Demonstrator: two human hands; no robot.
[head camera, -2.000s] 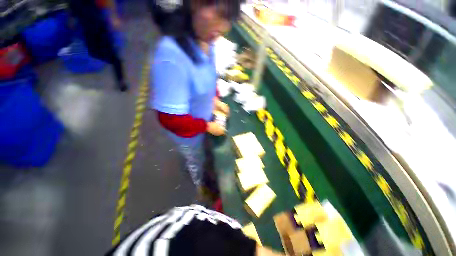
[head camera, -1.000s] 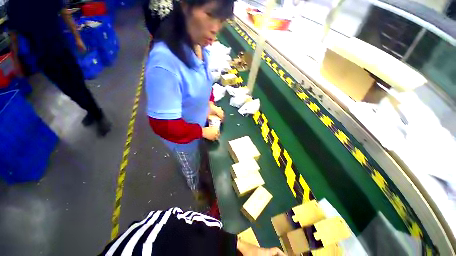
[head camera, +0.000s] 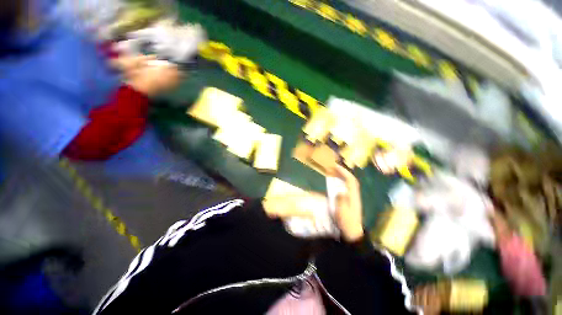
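Observation:
The frame is strongly blurred. My left hand (head camera: 313, 206) and my right hand (head camera: 351, 206) are close together in front of my chest. A small white item (head camera: 334, 189) shows between them; which hand grips it is unclear. A pale yellow carton (head camera: 281, 192) lies at my left hand, partly hidden. Just beyond my hands stand open cartons (head camera: 317, 157) with brown insides and yellow flaps. Closed yellow cartons (head camera: 217, 107) lie in a slanted row on the green belt, to the left.
Crumpled white bags (head camera: 453, 221) lie to the right, beside a yellow carton (head camera: 397, 230). A person with a red sleeve (head camera: 111, 126) works at the left. Hazard tape (head camera: 252, 77) runs along the belt. A greyish film (head camera: 437, 101) is behind the open cartons.
The view has turned right and down. Both my hands now show together before my chest; earlier only one hand showed at the lower edge, beside the open cartons.

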